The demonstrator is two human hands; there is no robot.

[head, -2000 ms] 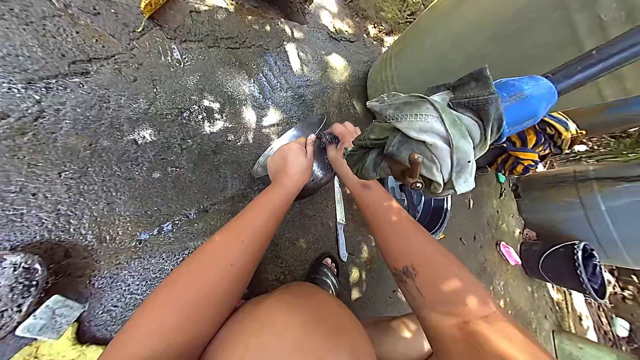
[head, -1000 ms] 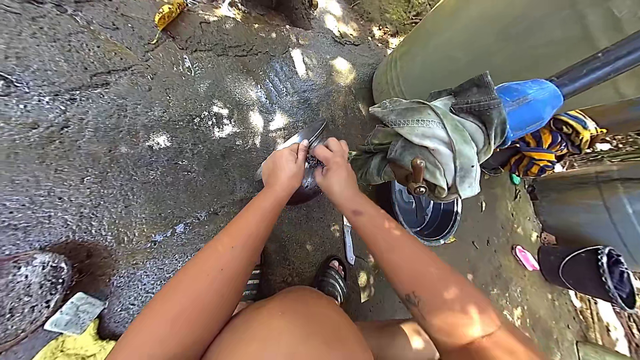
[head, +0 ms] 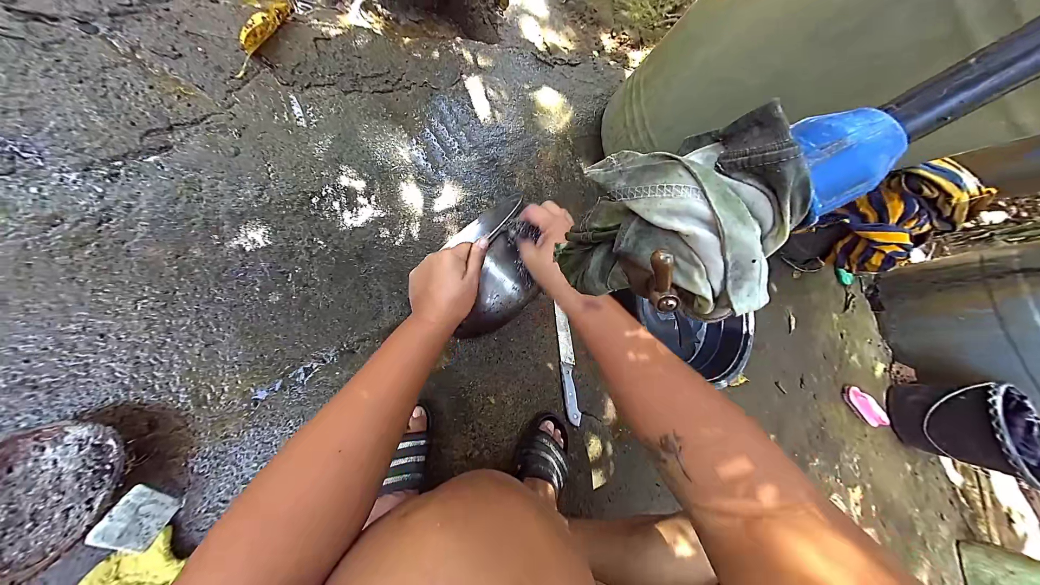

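Observation:
A metal bowl or pan (head: 501, 284), dark and wet on its outside, is tilted on edge between my hands above the ground. My left hand (head: 445, 284) grips its rim, thumb on top. My right hand (head: 546, 236) presses a dark, rough-looking scrubber (head: 524, 231) to the bowl's outer surface; the hand is slightly blurred. Below my right forearm a knife (head: 568, 366) with a light grey handle lies on the ground, its blade pointing toward the bowl. Right of my right hand, a brown-handled tap (head: 664, 280) is wrapped in wet, grey-green cloth (head: 699, 219).
A dark basin (head: 735, 349) stands under the tap. A blue fitting (head: 849, 158) joins the cloth-wrapped part to a black pipe. Large tanks (head: 731, 73), a black bucket (head: 946, 416) and a pink slipper (head: 866, 406) are to the right. A stone (head: 57, 487) lies lower left.
The bowl has been turned, so more of its outer side shows now. My right hand has moved over its surface while my left hand keeps hold of the rim.

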